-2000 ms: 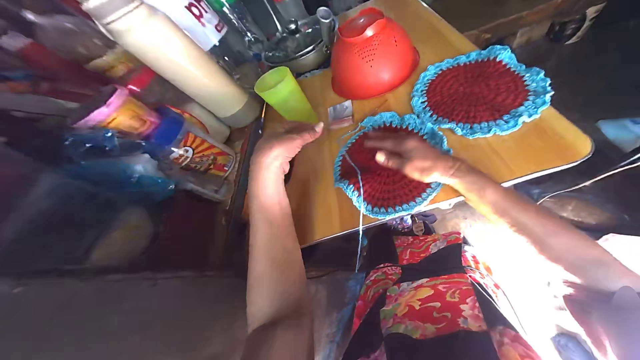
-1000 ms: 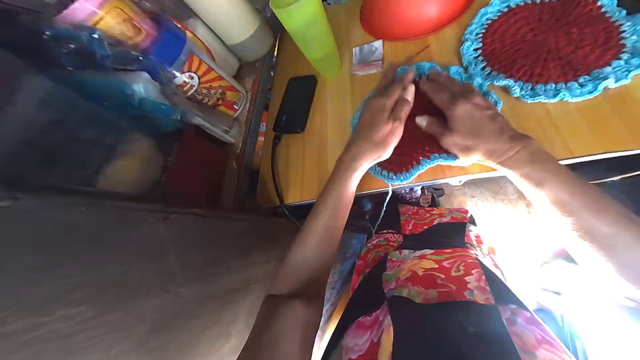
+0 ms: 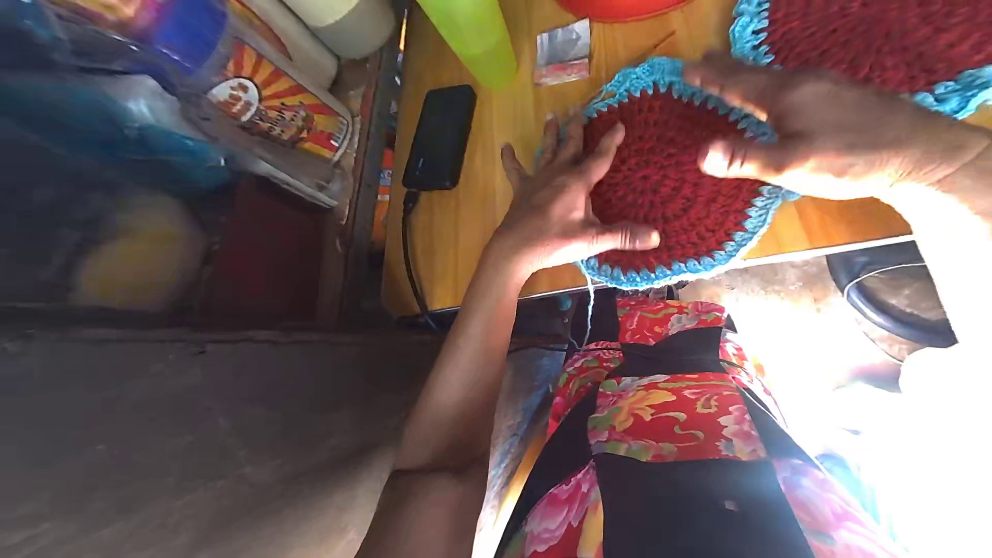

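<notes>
A round dark-red crocheted piece with a light-blue ruffled border (image 3: 659, 182) lies flat on the wooden table (image 3: 465, 232). My left hand (image 3: 562, 201) rests on its left side, fingers spread. Over its right edge is my right hand (image 3: 821, 132), thumb and fingers apart, touching or just above the border. A strand of light-blue yarn (image 3: 590, 310) hangs from the lower left of the piece past the table edge. Close by at the upper right lies a second crocheted piece of the same colours (image 3: 876, 39), partly behind my right hand.
Left of my left hand lies a black power bank or phone (image 3: 440, 139) with a black cable (image 3: 411, 263). A green plastic cup (image 3: 477, 39), a small packet (image 3: 563, 53) and a red plastic container (image 3: 620, 6) are farther back. Packages and bottles (image 3: 283, 108) crowd the left.
My left hand has come onto the crocheted piece from beside the green cup. Since one second ago my hands have moved apart, uncovering its red middle. The view has moved closer.
</notes>
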